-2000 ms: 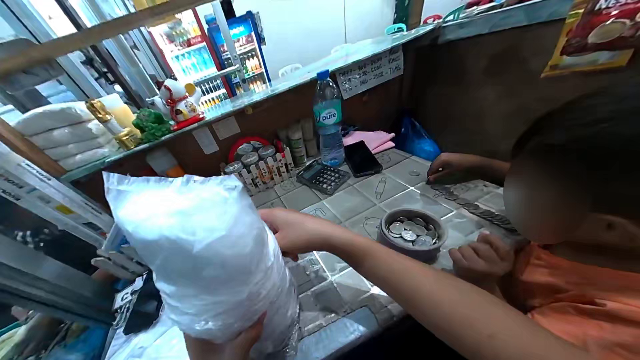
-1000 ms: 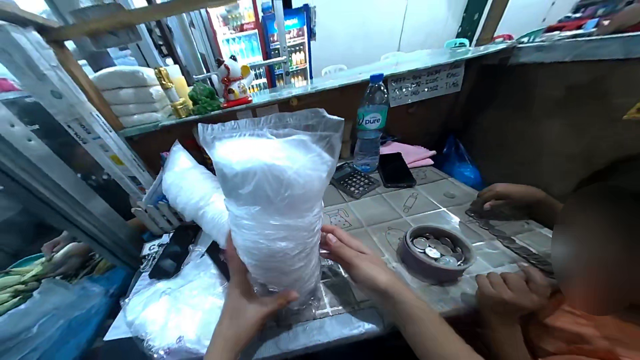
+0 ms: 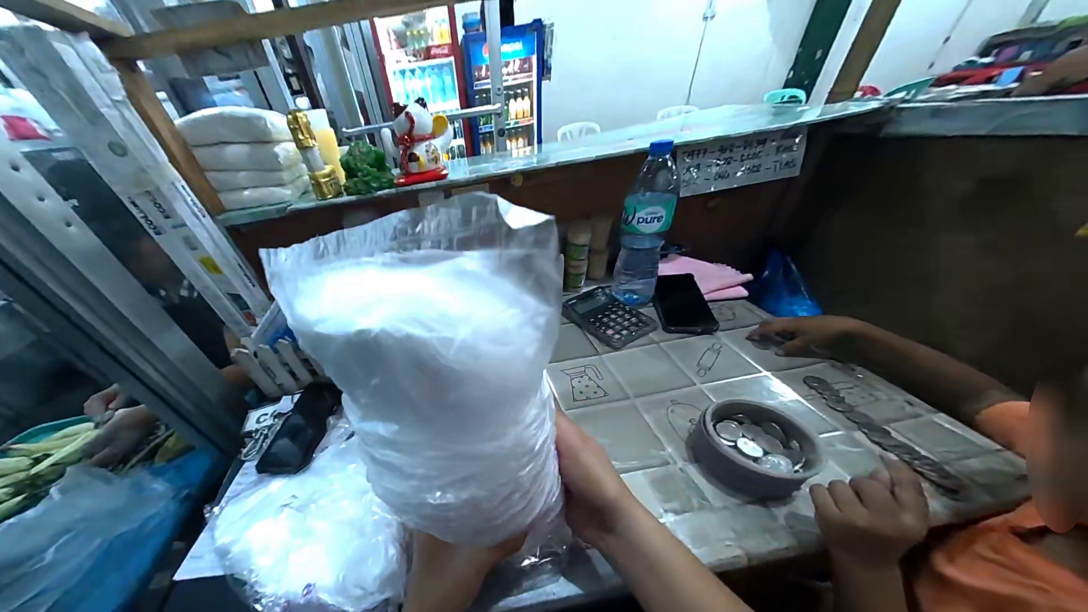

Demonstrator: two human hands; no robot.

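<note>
A clear plastic bag packed with white plastic [image 3: 442, 374] stands upright between my hands. My left hand [image 3: 459, 565] grips it low down, with the fingers mostly hidden behind it. On its right side my right hand [image 3: 586, 476] presses against the lower part, fingers partly out of sight. A second bag of white plastic [image 3: 314, 527] lies to the lower left beside it, under a black pouch [image 3: 297, 429]. To the right, a round bowl of coins [image 3: 755, 450] sits on the tiled counter.
Behind are a calculator [image 3: 609, 316], a phone [image 3: 684, 303] and a water bottle [image 3: 648, 225]. At right, another person's hands [image 3: 871, 510] rest near a row of coins [image 3: 884, 438]. A glass-topped ledge [image 3: 578, 157] holds a cat figurine [image 3: 420, 143] and stacked white packs [image 3: 242, 157].
My right hand has moved from the upper side of the bag to its lower right side since two seconds ago. The view has shifted, and the second white bag shows at the lower left.
</note>
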